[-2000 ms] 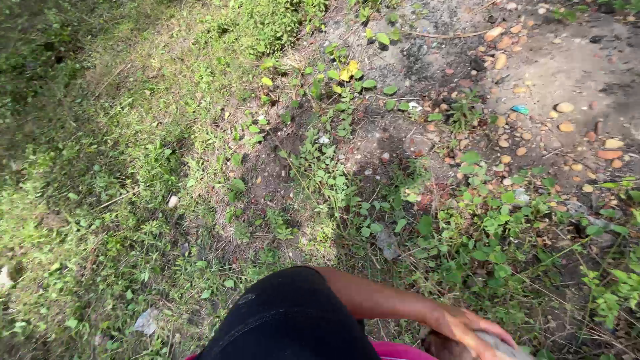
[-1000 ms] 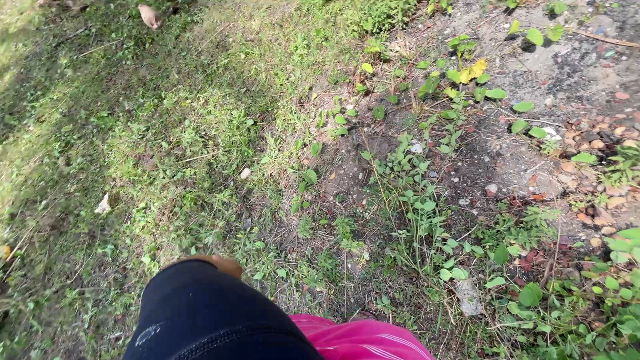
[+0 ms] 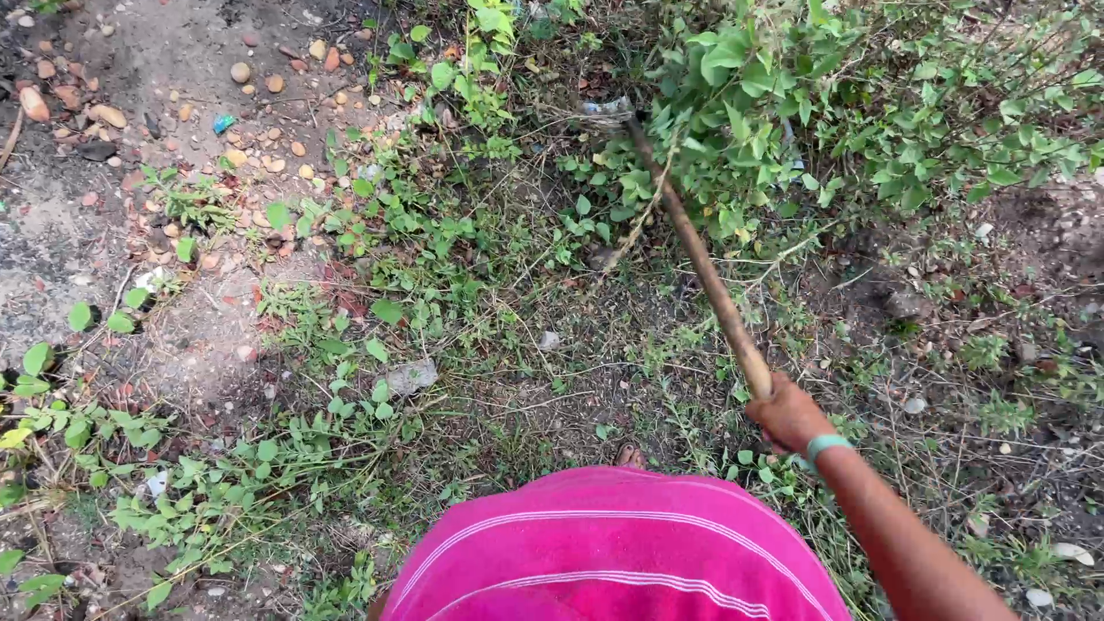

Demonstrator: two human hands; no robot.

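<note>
My right hand (image 3: 787, 414), with a pale green band at the wrist, is closed around the end of a long wooden handle (image 3: 711, 280). The handle slants up and to the left, away from my body. Its dark far end reaches the leafy green bush (image 3: 742, 95), where leaves and stems partly hide it, so the kind of tool cannot be told. A dry stem (image 3: 647, 207) crosses the handle near that end. My left hand is out of sight.
Pink cloth with white stripes (image 3: 604, 535) covers my front, and the toes of a foot (image 3: 630, 454) show beyond it. Low weeds (image 3: 259, 466) grow at the left. A grey stone (image 3: 410, 377) lies among plants. Pebbles (image 3: 274, 84) dot bare soil at the upper left.
The view has swung far to the right. My right hand with the long handle and the bush are now in sight. The dark sleeve seen earlier is out of view.
</note>
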